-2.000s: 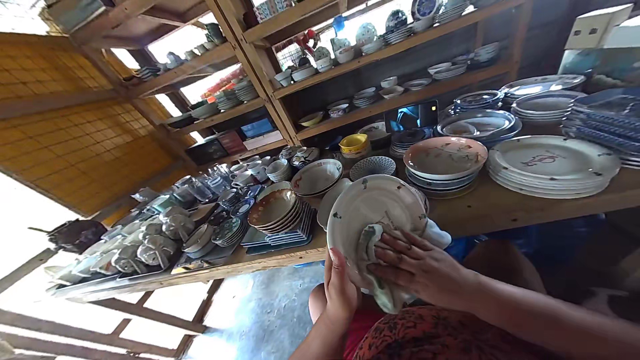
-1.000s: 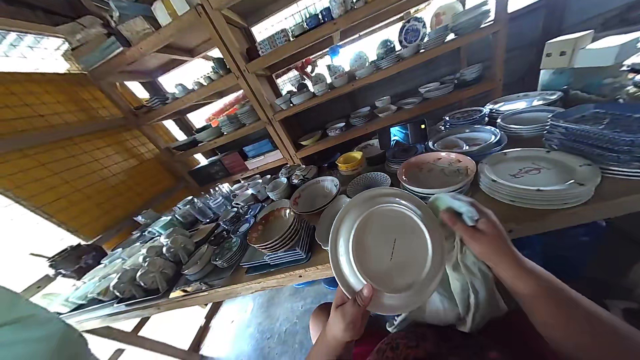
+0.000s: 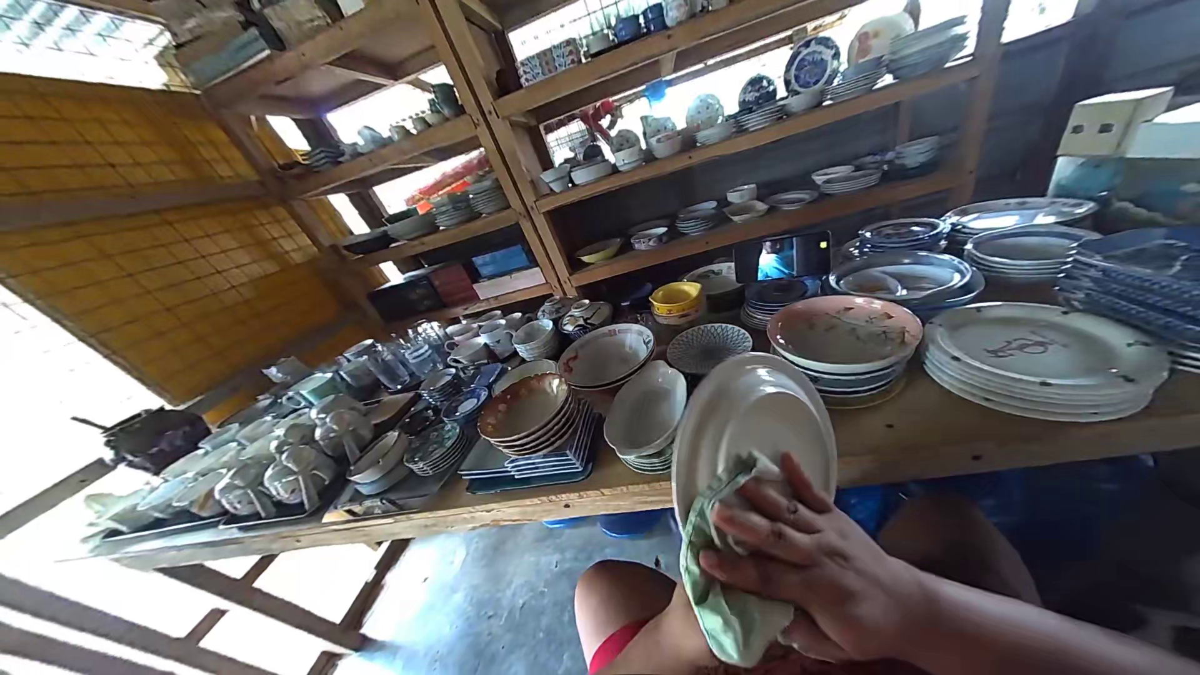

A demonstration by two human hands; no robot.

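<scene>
A cream oval ceramic plate point(image 3: 750, 412) stands tilted in front of me, just off the table's front edge. My right hand point(image 3: 797, 553) presses a pale green and white cloth point(image 3: 727, 600) against the lower part of its face, fingers spread. Mostly hidden behind the plate and cloth is my left hand; only its wrist side point(image 3: 670, 633) shows at the plate's lower left, so its fingers and grip cannot be seen. Beyond the plate lie a stack of pink-rimmed bowls point(image 3: 844, 337), a patterned grey bowl point(image 3: 710, 349) and white oval dishes point(image 3: 647, 408).
A wooden table point(image 3: 562, 504) carries stacked white plates point(image 3: 1045, 356), brown-rimmed bowls point(image 3: 525, 412), yellow bowls point(image 3: 677, 298), teapots point(image 3: 300, 473) and cups. A phone point(image 3: 783, 258) stands upright at the back. Wooden shelves point(image 3: 750, 145) with more dishes rise behind. My knees are under the table edge.
The plate has turned from near face-on to a narrower, slanted view. My right hand, with the cloth beside the plate one second ago, has moved left onto its face. The green shape at lower left has gone.
</scene>
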